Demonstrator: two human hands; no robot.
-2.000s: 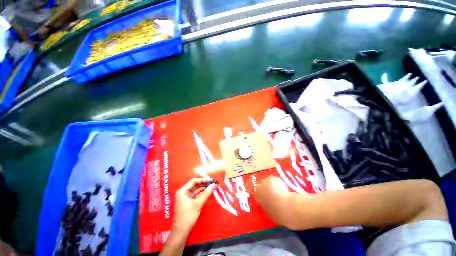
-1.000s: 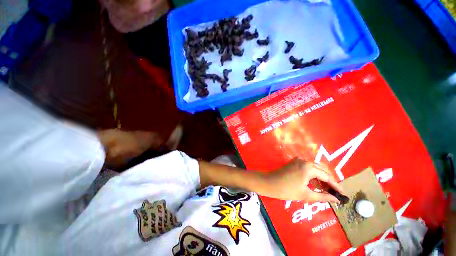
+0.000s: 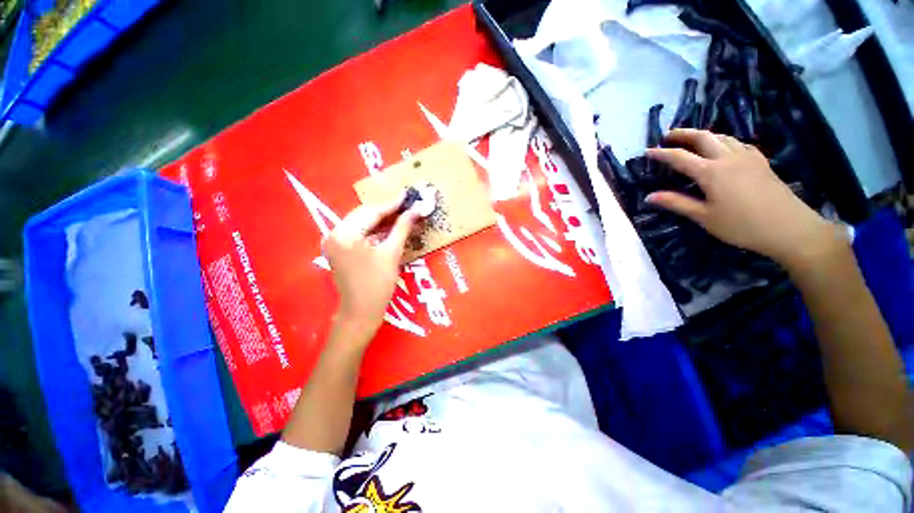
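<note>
My left hand [image 3: 369,255] is pinched on a short black piece [image 3: 411,198], held at the white pot [image 3: 425,203] on the cardboard pad [image 3: 456,190]. My right hand [image 3: 737,190] is over the black tray [image 3: 546,105], fingers spread and bent among the long black parts [image 3: 732,85]. Its fingertips are near the parts, and no part shows held in it. More short black pieces lie in the blue tray [image 3: 178,291] at the left, on a white liner sheet [image 3: 105,271].
The red carton [image 3: 291,150] lies under the pad. A crumpled white cloth [image 3: 493,110] is right of the pad. A white liner [image 3: 641,291] hangs over the black tray's near edge. Another blue bin [image 3: 85,45] with yellow contents is at the upper left.
The view has swung back to the right. My left hand still holds the short piece, now at the white pot. My right hand, out of view one second ago, is now in the black tray.
</note>
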